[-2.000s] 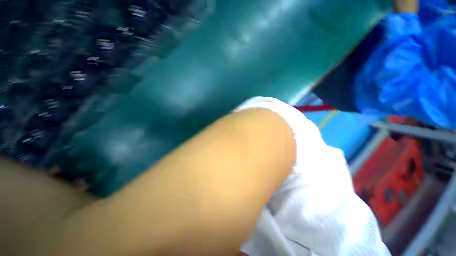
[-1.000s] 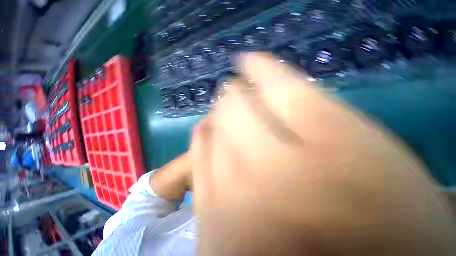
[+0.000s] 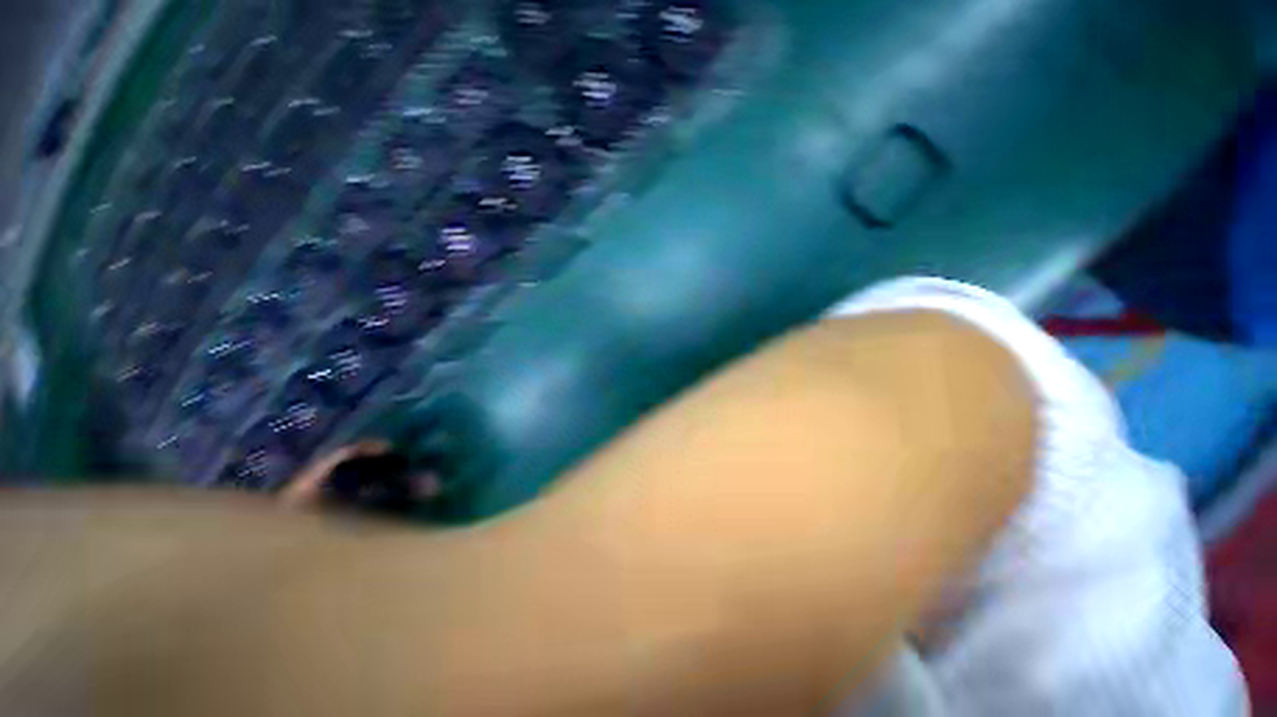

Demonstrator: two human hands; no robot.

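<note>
My right forearm and hand (image 3: 182, 602) fill the bottom of the view, large and blurred; its fingers are not clearly visible. A blurred fingertip shows above it, at a small black object (image 3: 378, 479), probably a device unit; I cannot tell which hand the fingertip belongs to. My left hand cannot be made out for certain. A clear blister tray (image 3: 350, 210) with rows of shiny black units lies at the upper left. A thin black rounded-square frame (image 3: 896, 175) with an open centre lies alone on the green mat (image 3: 672, 280).
A grey rail (image 3: 70, 126) runs behind the mat's back edge at the far left. A co-worker's blue clothing (image 3: 1258, 210) shows at the right edge. Beyond the front edge of the bench are blue floor (image 3: 1190, 399) and a red object (image 3: 1249, 595). My white sleeve (image 3: 1120, 518) is at the lower right.
The view has turned and the red trays seen a second ago are out of the picture. My right hand has shifted to the lower left. The thin frame on the mat now shows.
</note>
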